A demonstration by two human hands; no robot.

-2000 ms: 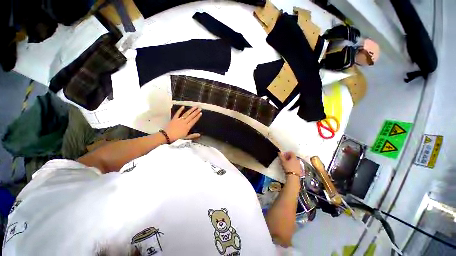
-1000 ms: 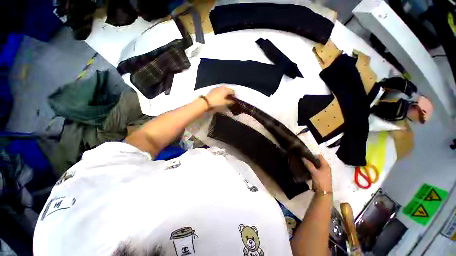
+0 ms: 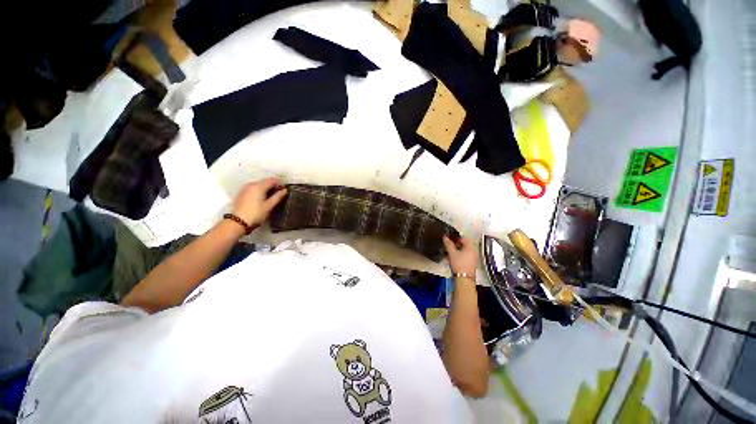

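A curved brown plaid piece (image 3: 361, 215) lies check side up on the white table in front of me. My left hand (image 3: 261, 201) holds its left end between thumb and fingers. My right hand (image 3: 460, 252) pinches its right end. The dark piece seen earlier is hidden, and the plaid lies where it was. A scorched press cloth (image 3: 390, 252) shows along the plaid's near edge.
A steam iron (image 3: 510, 277) stands right of my right hand, beside the iron rest (image 3: 574, 228). Scissors (image 3: 531, 179) lie beyond it. A wide black piece (image 3: 273, 108), black pieces over card (image 3: 441, 116) and small plaid pieces (image 3: 133, 157) lie further out.
The plaid piece was lifted from beyond the dark piece, brought nearer to me and laid over its place. Both hands now hold its ends. The camera view has also shifted.
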